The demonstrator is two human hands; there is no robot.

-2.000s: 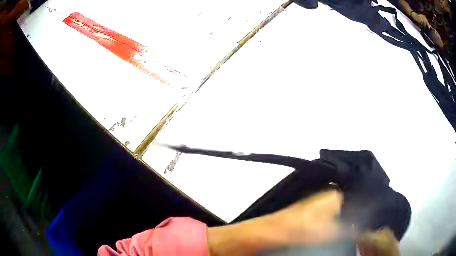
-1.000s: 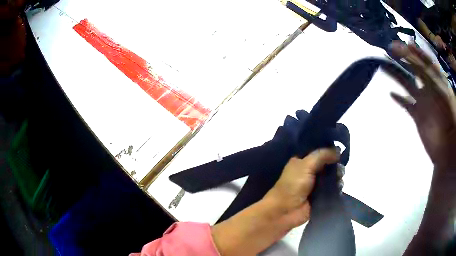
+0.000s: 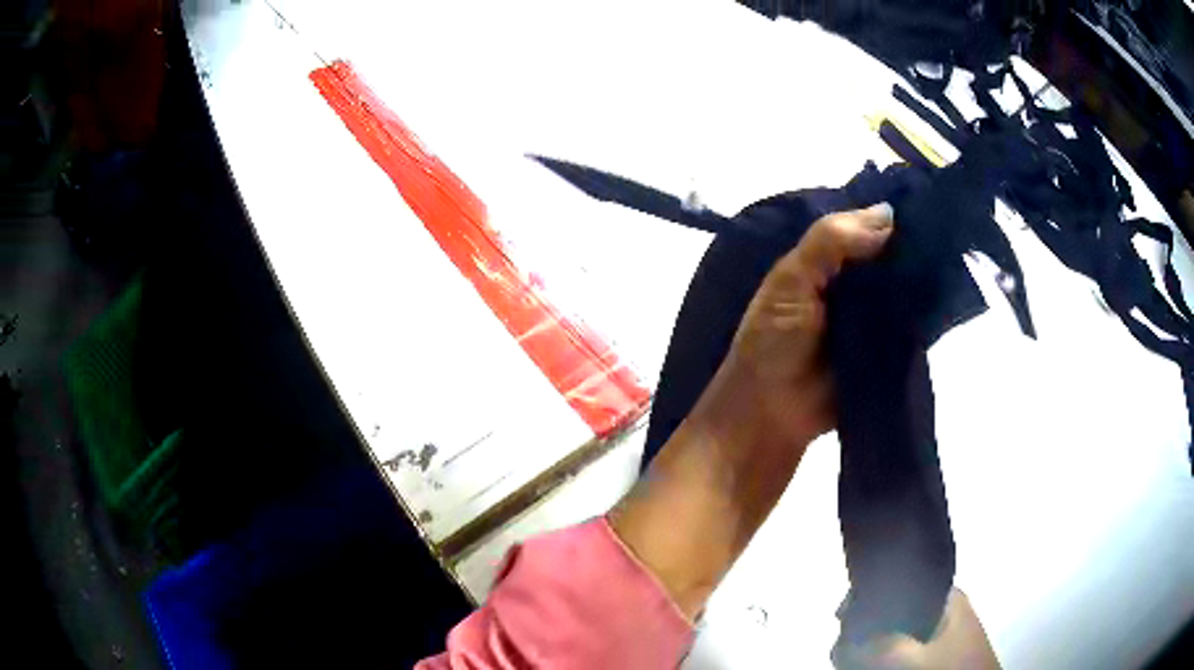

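My left hand (image 3: 792, 308), with a pink sleeve at the wrist, is closed round a thick bundle of dark navy strips (image 3: 893, 458) above the white table. One part of the bundle curves down to the left behind my forearm, and another hangs straight down. A pointed strip end sticks out to the upper left, and shorter ends stick out on the right. My right hand (image 3: 936, 644) is at the bottom edge, partly cut off, closed round the lower end of the bundle.
A tangled pile of dark strips (image 3: 1093, 216) lies along the far right table edge. Red tape (image 3: 491, 268) and a brown table joint (image 3: 524, 500) cross the white tabletop (image 3: 327, 275). A blue crate (image 3: 197, 609) and green crate (image 3: 118, 393) stand below left.
My left hand and the bundle have moved up, towards the pile. My right hand has moved from the upper right down to the bundle's lower end. The view has shifted.
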